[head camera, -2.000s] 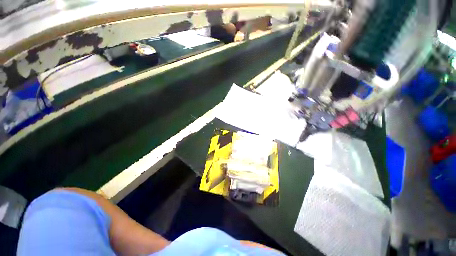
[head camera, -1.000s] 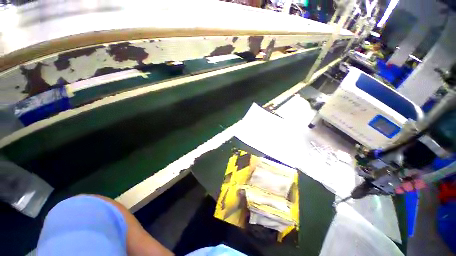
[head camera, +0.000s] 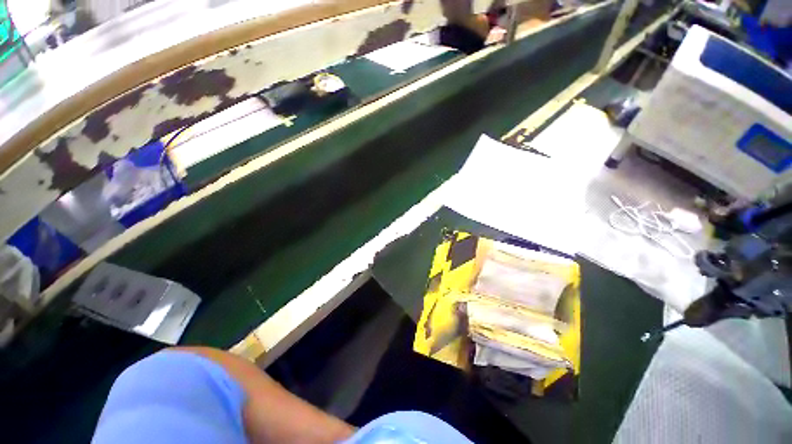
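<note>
Neither of my hands is in view. A light blue sleeve (head camera: 174, 399) and part of a bare arm (head camera: 287, 414) show at the bottom edge; the arm runs out of the picture. In front of me, the padded work rest (head camera: 521, 299) stands on yellow-black hazard tape (head camera: 445, 325) with nothing on it. A white socket housing (head camera: 135, 299) with round dark wells lies on the conveyor belt at the left. The dark auto-feed screwdriver (head camera: 747, 273) is at the right edge, its thin tip pointing left, beside the rest and apart from it.
The green conveyor belt (head camera: 347, 195) runs diagonally behind a cream rail (head camera: 347, 277). White paper (head camera: 530, 191) lies behind the rest, with a white cord (head camera: 647, 221) near the screw feeder (head camera: 708, 113). Translucent textured sheets (head camera: 721, 390) lie at right. Another person's hand (head camera: 495, 35) shows across the belt.
The camera view has shifted, so the rest now sits further right. The white housing at the left has come more fully into view. The screwdriver shows lower than two seconds ago.
</note>
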